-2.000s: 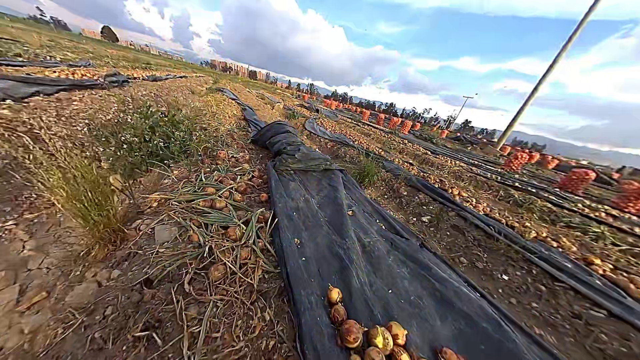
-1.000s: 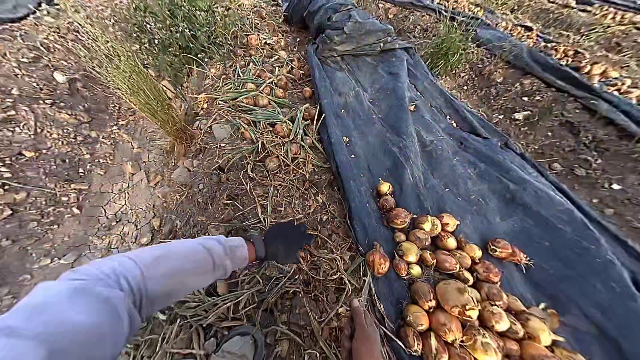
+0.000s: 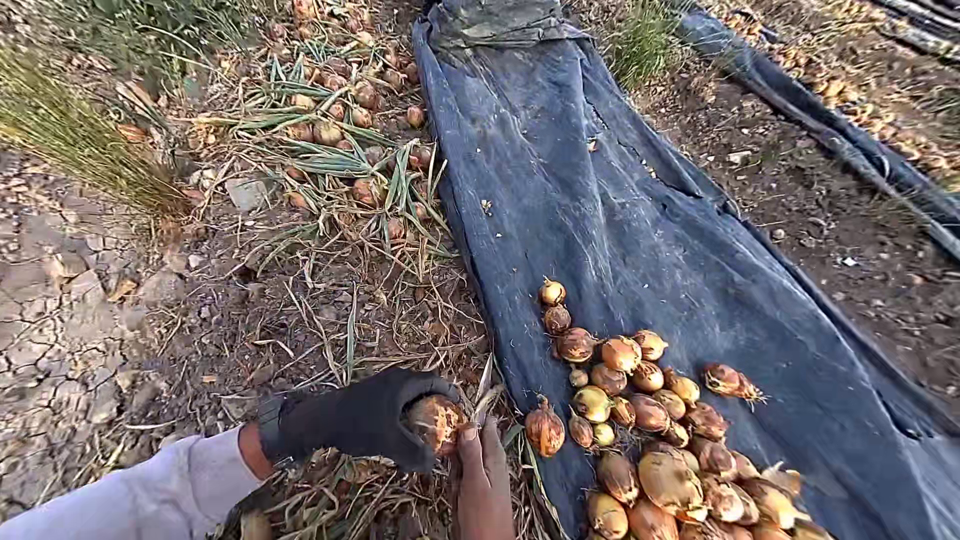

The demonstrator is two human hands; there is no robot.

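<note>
My left hand, in a black glove, is closed around a brown onion above the dry plant litter. My bare right hand comes up from the bottom edge, its thumb and fingers at the onion's right side, by some dry leaves; whether it grips them I cannot tell. Just to the right, a heap of onions lies on a long black fabric sheet. A single onion rests at the sheet's left edge, near my right hand.
Onions with green and dry tops lie on the soil left of the sheet. A grass tuft and a stone stand farther left, over cracked earth. Another dark sheet runs along the right, with more onions beyond it.
My left hand, open over the litter a second ago, now holds an onion. More of my right hand shows, and it has come to the onion. The view has tilted down since the first frame.
</note>
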